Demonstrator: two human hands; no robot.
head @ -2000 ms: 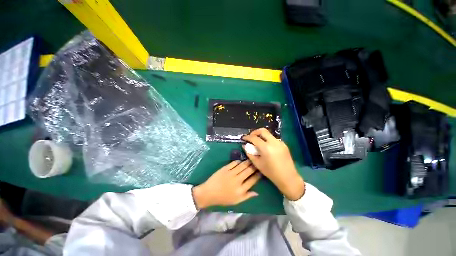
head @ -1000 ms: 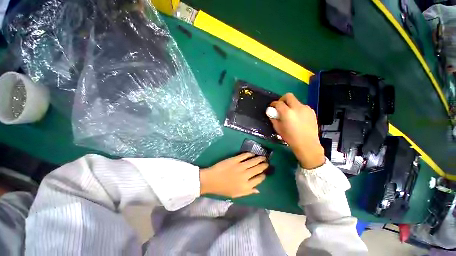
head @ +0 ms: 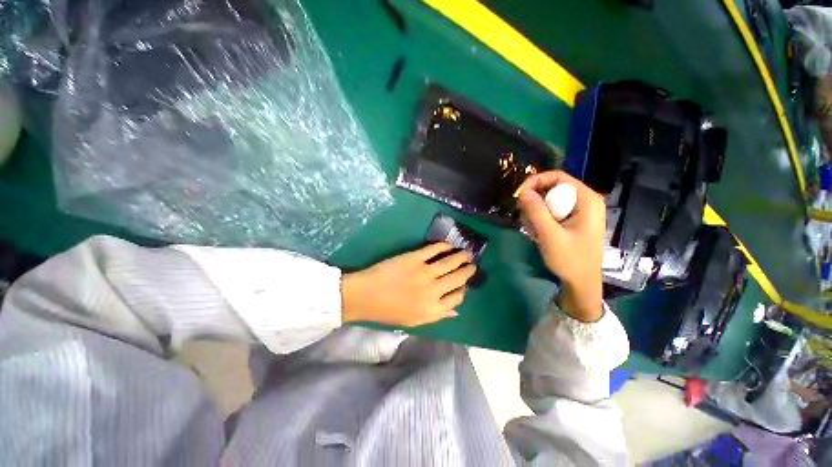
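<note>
My right hand (head: 567,228) is closed around a white-handled tool (head: 560,201), with its white rounded end showing. It is at the right end of a shallow black parts tray (head: 461,155). A tiny gold-coloured speck shows at my fingertips; whether the tool tip holds it I cannot tell. Small gold parts (head: 447,112) lie in the tray's upper left, and others near my right fingers. My left hand (head: 410,286) lies spread and palm down, its fingertips on a flat black phone housing (head: 447,232), which they partly cover.
A large clear crinkled bag (head: 219,137) with dark contents lies at left. A blue-edged bin (head: 584,137) heaped with black housings (head: 648,155) stands at right, with another heap (head: 707,301) beyond. A black strip (head: 396,73) lies above the tray. A yellow line (head: 511,46) crosses the green bench.
The view has turned and shifted. My right hand has drawn back from over the tray to its right end, uncovering gold parts there. My left hand stays on the housing.
</note>
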